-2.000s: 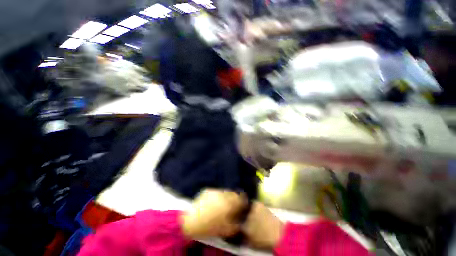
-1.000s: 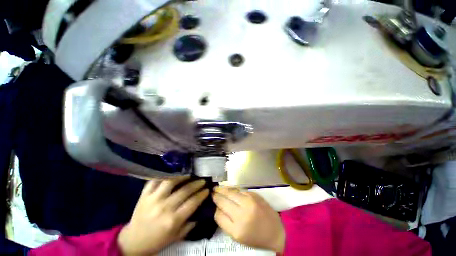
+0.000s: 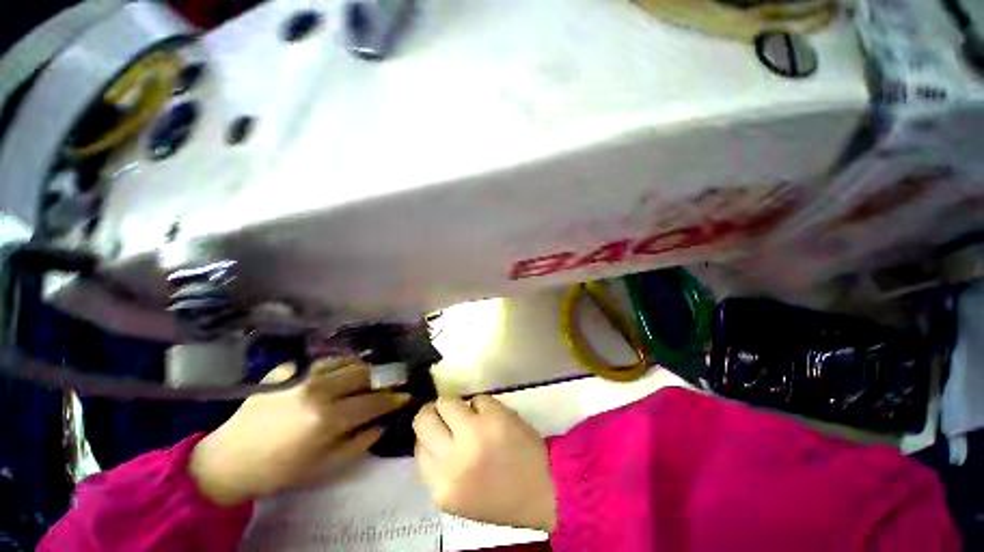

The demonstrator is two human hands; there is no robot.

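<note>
The white sewing machine head (image 3: 432, 183) with red lettering spans the view. Under its left part, dark cloth (image 3: 397, 431) lies on the bed between my two hands. My left hand (image 3: 308, 426) lies on the cloth with bent fingers, a small pale piece (image 3: 388, 374) showing at its fingertips. My right hand (image 3: 480, 453) has its fingertips curled at the cloth's right edge. The silver tension dial (image 3: 202, 289) is at the left end of the head. The needle and presser foot cannot be made out.
A yellow loop handle (image 3: 604, 332) and a green one (image 3: 669, 315) lie on the bed right of the lamp-lit patch. A black tray (image 3: 820, 367) with shiny parts is further right. Printed scale marks (image 3: 356, 528) show on the white table's front edge.
The view has swung from the wider room to close over the machine, then shifted right along its head. Both hands stay at the cloth; a pale piece now shows at my left fingertips.
</note>
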